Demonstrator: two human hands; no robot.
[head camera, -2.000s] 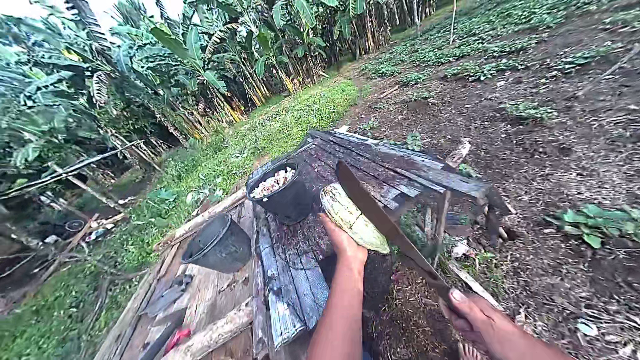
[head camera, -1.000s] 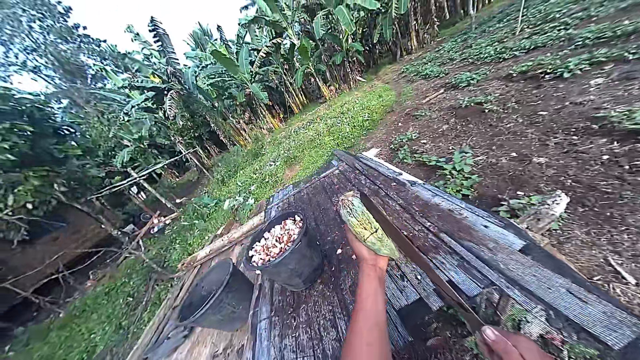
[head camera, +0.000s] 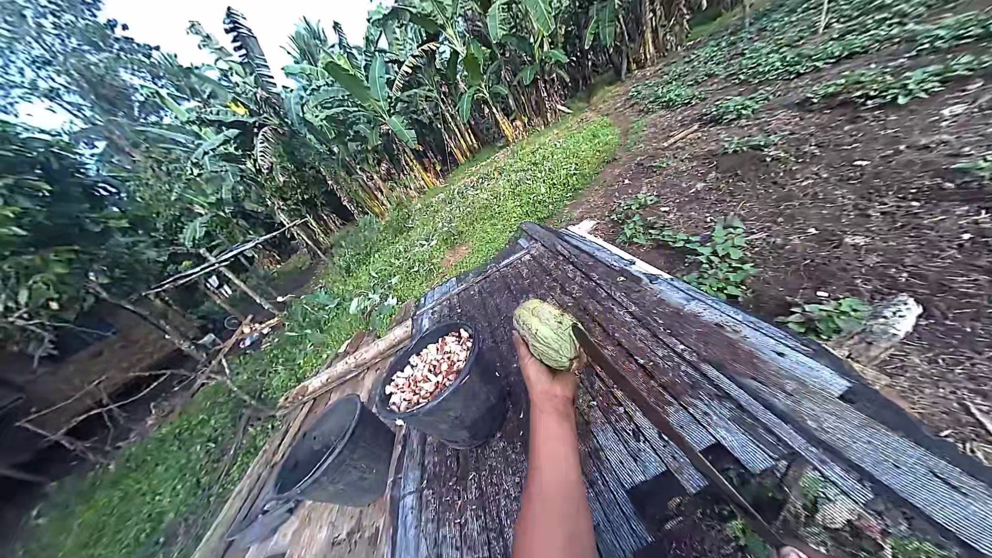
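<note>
A green, ridged pod, which looks like a cacao pod (head camera: 547, 333), rests in my left hand (head camera: 549, 380), held up over the slatted wooden table (head camera: 496, 480). The tip of a long machete (head camera: 666, 426) is at the pod's right side; whether it touches or cuts in, I cannot tell. Only a bit of my right hand (head camera: 792, 551) shows at the bottom edge, at the handle end of the machete. Left of my left arm, a black bucket (head camera: 473, 407) holds many whitish and reddish pieces, which look like fresh cacao beans.
Another dark bucket (head camera: 349, 465) stands tilted in view at the lower left, on wooden planks (head camera: 333, 527). A pole (head camera: 349, 370) runs along the table's left side. A broken piece of wood (head camera: 883, 329) lies on the soil at right. Banana plants and grass lie beyond.
The pod has turned in my left hand and shows a rounder end. My right hand has moved down, mostly out of view. The view has shifted over the table.
</note>
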